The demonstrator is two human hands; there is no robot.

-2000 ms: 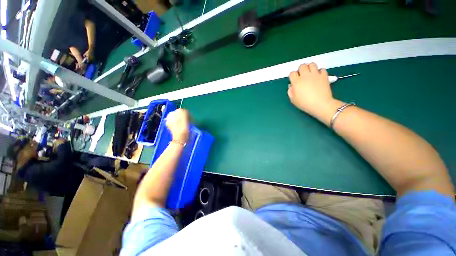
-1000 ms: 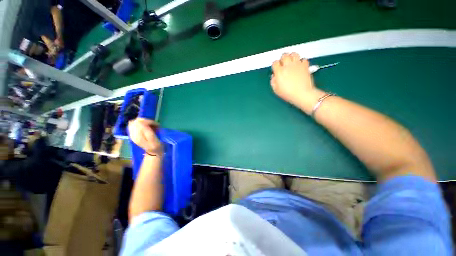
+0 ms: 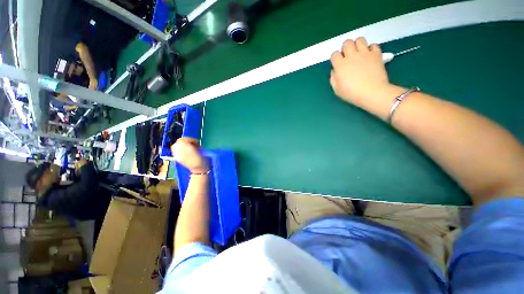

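My right hand (image 3: 361,70) rests on the green bench near the white rail, closed around a screwdriver (image 3: 388,57); its white grip end and thin shaft stick out to the right. My left hand (image 3: 188,155) is at the upper rim of a large blue bin (image 3: 225,189) that hangs over the bench's front edge; its fingers are blurred, and I cannot tell whether they grip the rim. A smaller blue bin (image 3: 194,124) with dark parts stands just beyond that hand.
A hair dryer (image 3: 237,30) and another dark dryer (image 3: 157,84) lie on the green conveyor beyond the white rail (image 3: 276,68). An open carton (image 3: 129,244) stands on the floor at the left. A person in dark clothes (image 3: 74,192) is at the far left.
My view has shifted. The dryers on the belt have moved left relative to the bench. My left hand has moved from the small bin's near end down to the large bin's rim. My right hand keeps the screwdriver.
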